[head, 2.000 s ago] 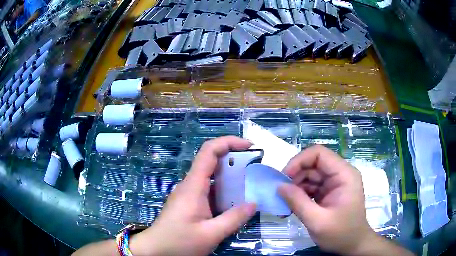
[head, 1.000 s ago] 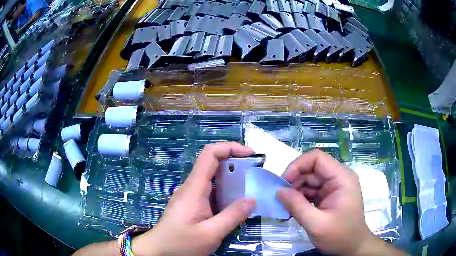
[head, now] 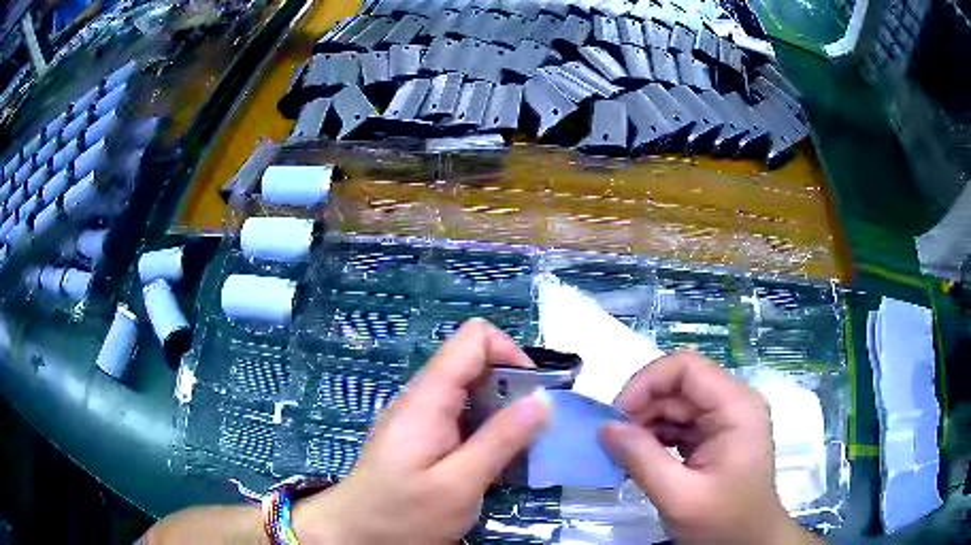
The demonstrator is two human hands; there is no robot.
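Observation:
My left hand (head: pixel 442 431) grips a dark grey curved housing (head: pixel 509 385) above the clear tray. The housing's open dark end shows at the top and faces partly up. My left thumb lies on its front face, at the edge of a pale blue film (head: pixel 575 442). My right hand (head: pixel 697 436) pinches the right edge of the film between thumb and finger. The film's left part lies against the housing; its right part stands off it. My fingers hide the housing's left side and lower part.
The clear blister tray (head: pixel 351 279) has three wrapped housings (head: pixel 268 238) in its left column. White sheets (head: pixel 586 325) lie under my hands. Bare housings (head: pixel 554 101) cover the far orange-brown board (head: pixel 447 208). Loose wrapped pieces (head: pixel 163 311) lie at left. White strips (head: pixel 905 410) lie at right.
The housing has tilted, so its open end now shows more. My left thumb has moved up on its face. Both hands sit slightly lower in the picture, and the view has shifted a little.

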